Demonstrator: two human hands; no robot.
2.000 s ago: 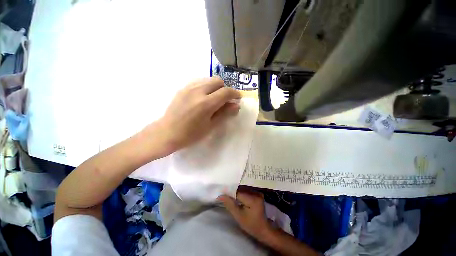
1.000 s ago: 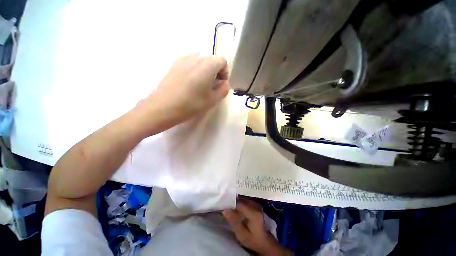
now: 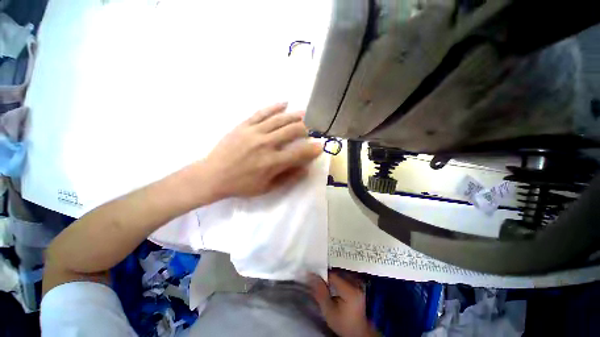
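A white-pink fabric piece [image 3: 283, 230] lies on the white table and hangs over its front edge. My left hand [image 3: 266, 155] lies flat on the fabric with its fingers spread, fingertips close beside the sewing machine head [image 3: 408, 85]. The needle and presser foot are hidden by the head; a small wire loop [image 3: 332, 146] shows next to my fingers. My right hand [image 3: 342, 299], partly blurred, is below the table edge, with its thumb at the fabric's lower right corner, which it appears to pinch.
Small white labels [image 3: 485, 195] lie on the machine bed right of the needle area. A dark curved bar [image 3: 421, 233] and springs are on the right. A printed ruler [image 3: 395, 257] runs along the table's front edge. Blue crates [image 3: 404, 306] with scraps are below; cut pieces [image 3: 14, 125] lie at far left.
My left hand has changed from bunched fingers near the machine head to a flat, spread hand on the fabric. My right hand stays at the fabric's lower edge. The camera view has shifted.
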